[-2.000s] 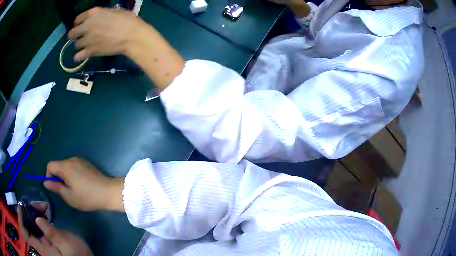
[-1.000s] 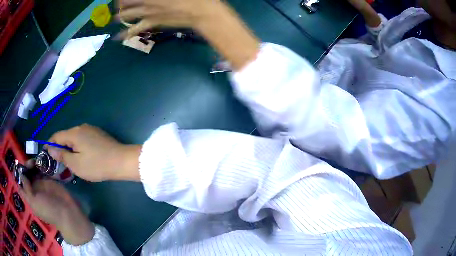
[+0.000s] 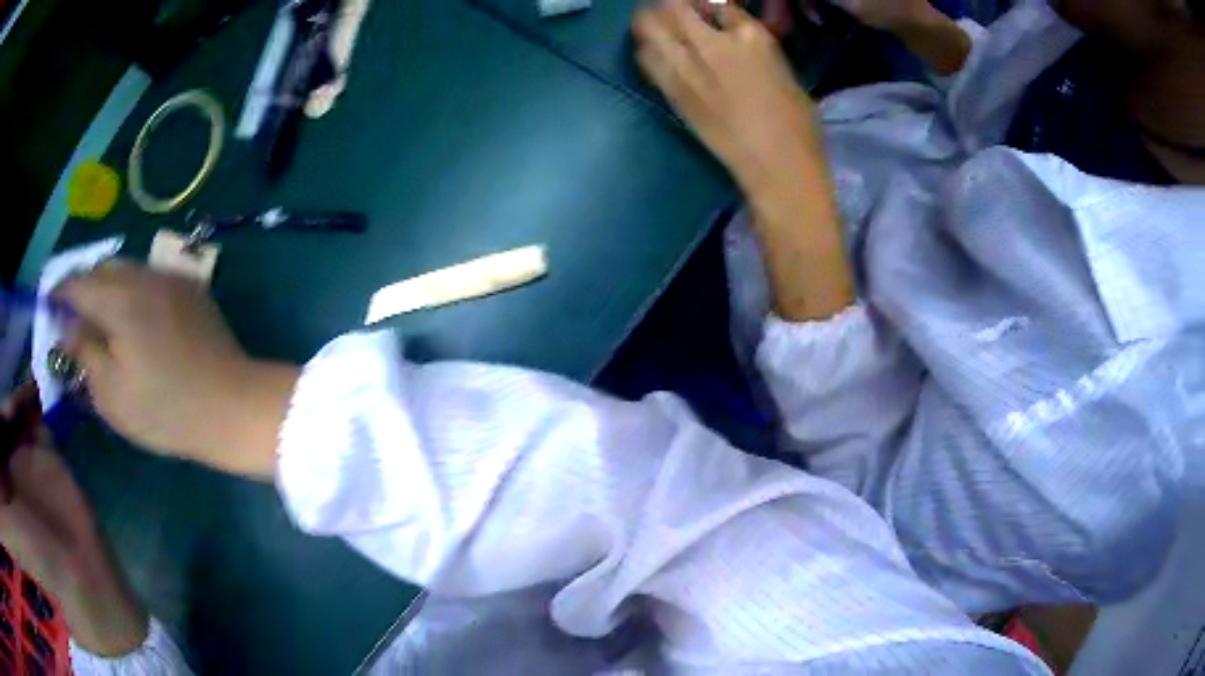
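My right hand (image 3: 172,376) is at the left, over the white paper (image 3: 90,254), with its fingers closed on a blurred blue stick (image 3: 16,317) that points to the left edge. A small round metallic part (image 3: 64,363) shows just below its fingertips; I cannot tell whether the hand touches it. My left hand (image 3: 53,508) is low at the left edge, cut off and blurred. Something dark (image 3: 16,429) shows at its fingers, but its grip is unclear. More blue (image 3: 64,416) shows between the hands.
A cream-handled knife (image 3: 456,284), pale ring (image 3: 176,152), yellow round item (image 3: 94,190), tan block (image 3: 182,256) and dark slim tool (image 3: 297,221) lie on the green mat (image 3: 436,159). The red tray (image 3: 27,621) is at lower left. A co-worker's hand (image 3: 727,86) is at the top.
The co-worker's arm has pulled back to the right, and the cream-handled knife now shows in full. My hands have moved up and left in the picture, my right hand now over the paper. The view has shifted.
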